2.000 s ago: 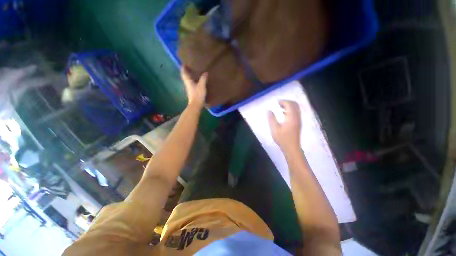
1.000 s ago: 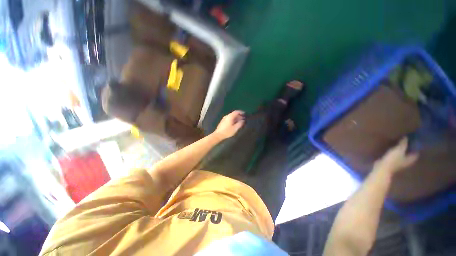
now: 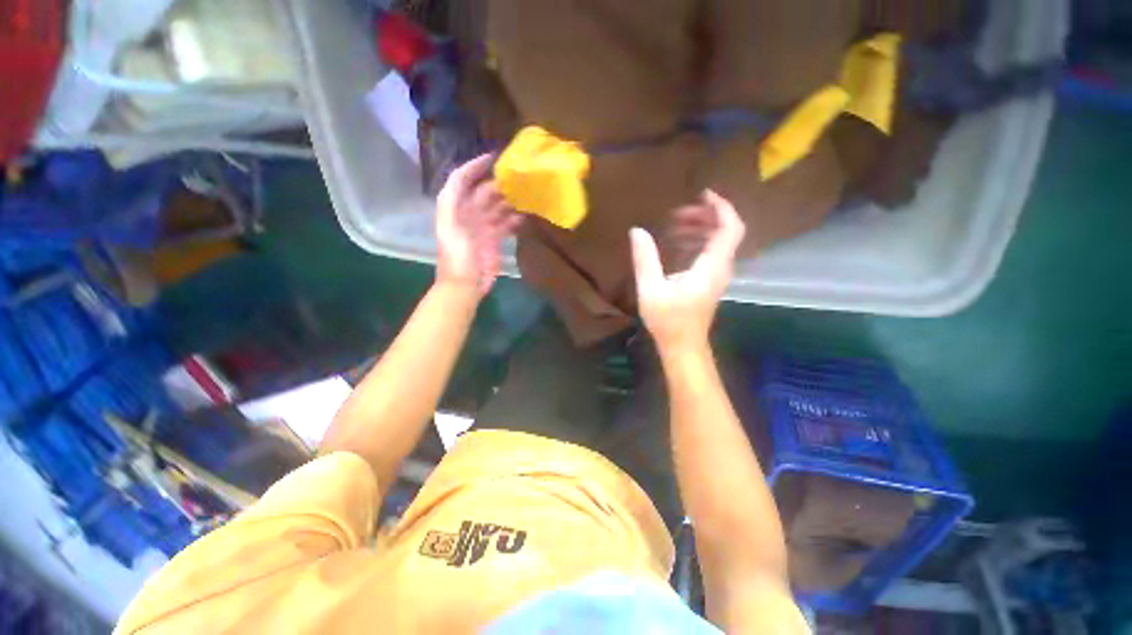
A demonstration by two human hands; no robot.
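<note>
A grey-white tub (image 3: 857,295) stands in front of me at the top of the view, piled with brown fabric bundles (image 3: 596,62). A dark blue-grey tie crosses the bundles, with yellow tickets (image 3: 543,176) on them. My left hand (image 3: 474,226) is over the tub's near rim at the left, fingers apart, beside one yellow ticket; no grip on it shows. My right hand (image 3: 689,267) is at the near side of the bundles, palm up and fingers spread, holding nothing. A brown corner hangs over the near rim between my hands.
A blue crate (image 3: 838,422) with brown fabric in it stands on the green floor (image 3: 925,385) at the lower right. Blue slatted crates or stacks (image 3: 75,385) and mixed clutter lie at the left. A white shelf or table with pale items is at the upper left.
The view has turned from the blue crate to the tub, which is now straight ahead. My right hand has left the crate's brown fabric, and both hands are now at the tub.
</note>
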